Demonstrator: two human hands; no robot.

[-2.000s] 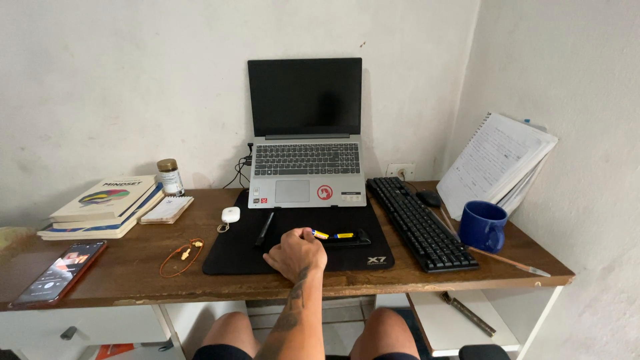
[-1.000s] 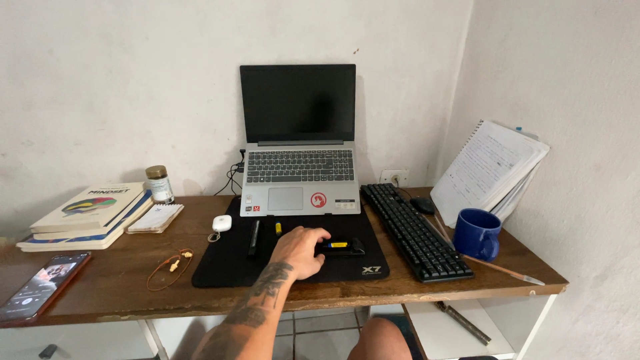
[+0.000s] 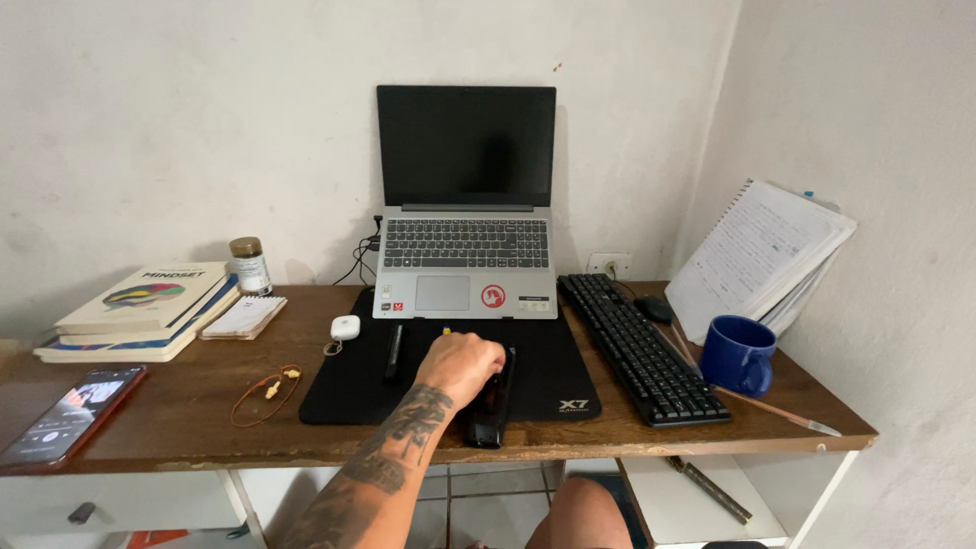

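My left hand (image 3: 461, 366) reaches over the black mouse pad (image 3: 564, 374), its fingers closed at the far part of a glossy black elongated object (image 3: 488, 419). That object points toward me, and its near end reaches the desk's front edge. Just beyond my knuckles shows a small yellow and blue item (image 3: 447, 331), mostly hidden by the hand. To the left of the hand, a slim black stick-like object (image 3: 394, 351) lies on the pad. My right hand is out of view.
Behind the pad stands an open laptop (image 3: 465, 259). At right are a black keyboard (image 3: 640, 351), mouse (image 3: 653, 309), blue mug (image 3: 738, 354), pen (image 3: 778, 410) and spiral notebook (image 3: 755, 252). Books (image 3: 145, 305), a jar (image 3: 251, 267), notepad (image 3: 244, 316), earbud case (image 3: 345, 328), corded earplugs (image 3: 272, 389) and phone (image 3: 72, 415) sit left.
The glossy black object, earlier lying crosswise on the pad, has turned to point toward me. The small yellow item, seen beyond my hand a second ago, is now mostly covered.
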